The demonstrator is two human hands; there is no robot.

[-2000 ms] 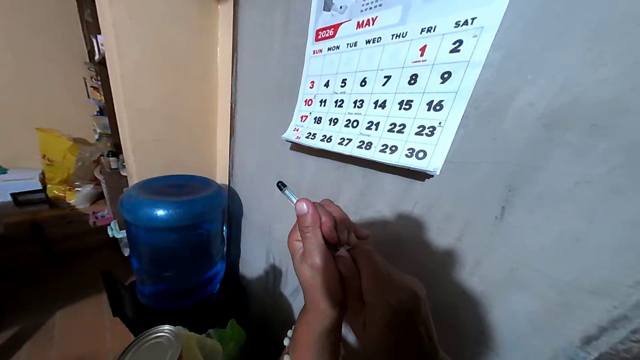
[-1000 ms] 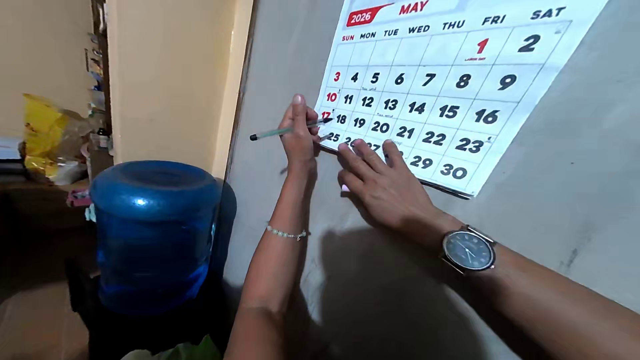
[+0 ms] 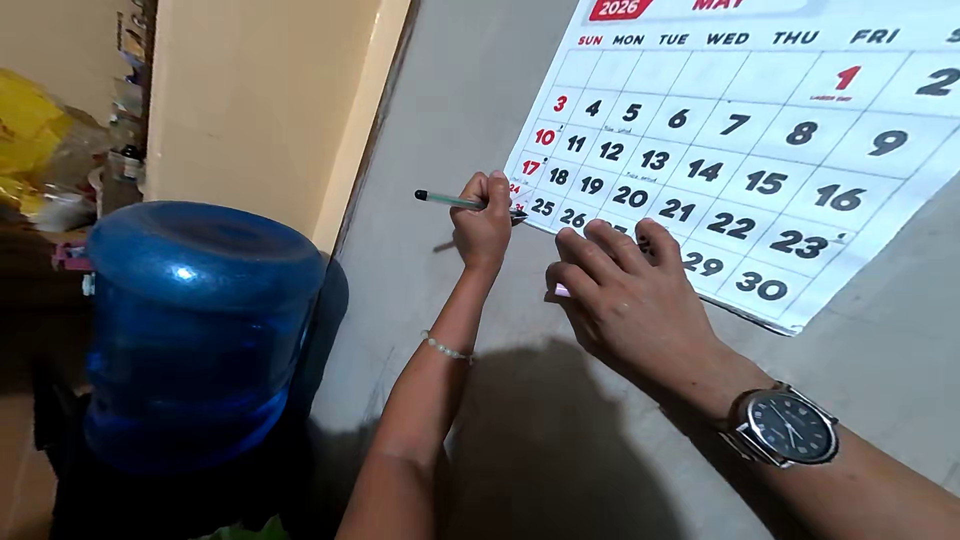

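Note:
A wall calendar (image 3: pixel 720 165) showing May 2026 hangs at the upper right. My left hand (image 3: pixel 484 221), with a beaded bracelet on its wrist, holds a pen (image 3: pixel 454 199) with a dark end cap. The pen points right, its tip at the calendar's lower left corner, beside the stacked red dates. My right hand (image 3: pixel 637 300), with a metal-banded wristwatch (image 3: pixel 791 427), lies with spread fingers over the calendar's lower edge, covering part of the bottom row. A small pink spot shows by its thumb side; what it is I cannot tell.
A large blue water jug (image 3: pixel 202 337) stands at the left, near the grey wall (image 3: pixel 442 97) that bears the calendar. Behind it are a cream wall panel (image 3: pixel 262 112), a yellow plastic bag (image 3: pixel 30 127) and shelved small items.
Two seconds ago my hands were together below the calendar with the pen. They have since parted and moved up to its lower edge. The view has shifted closer to the calendar.

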